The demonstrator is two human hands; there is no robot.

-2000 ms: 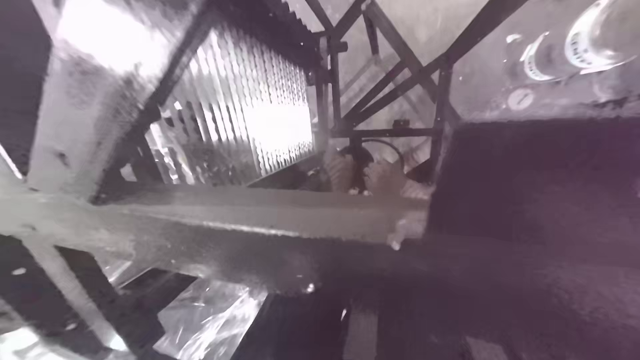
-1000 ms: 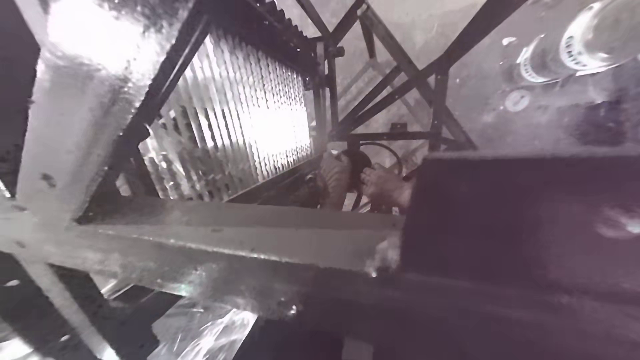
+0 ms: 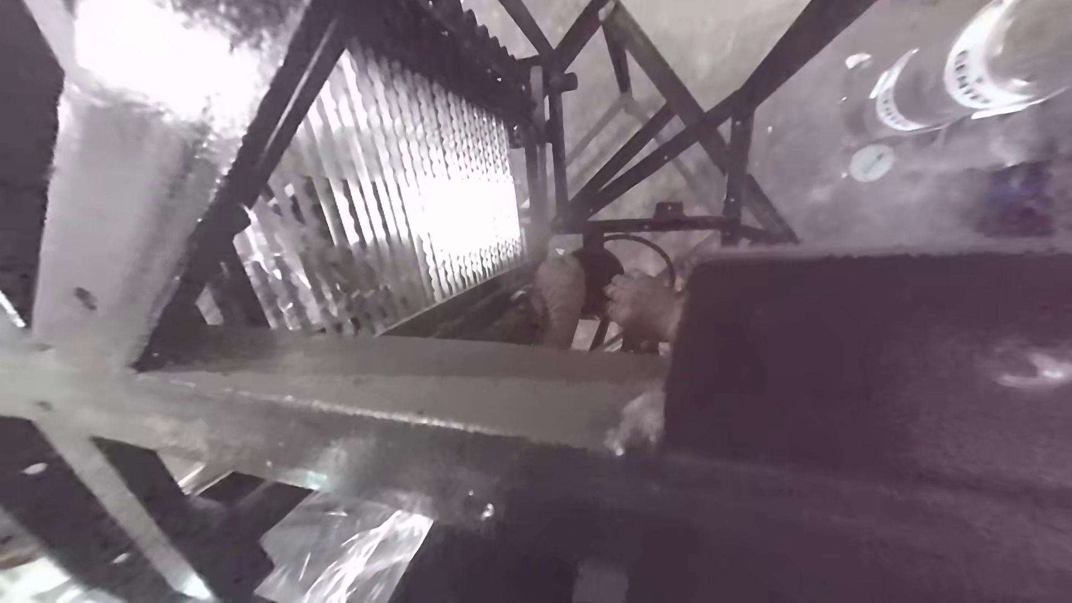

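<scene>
In the head view, my left hand is upright beyond the near metal beam, against the left side of a dark round part. My right hand is at that part's right side, with bent fingers turned toward it. Both hands look closed around or against the part, but blur hides the exact contact. A thin dark curved hose or cable arches above my right hand. The beam hides what lies below my hands, and a dark box-shaped part hides my right forearm.
A brightly lit ribbed panel slants at the left behind a thick pale post. Dark crossed bars stand beyond my hands. The large dark box-shaped part fills the right. Round cylinders with lettering lie at upper right.
Both hands stay at the dark round part, with only a small shift of the right hand's fingers. The view has moved slightly.
</scene>
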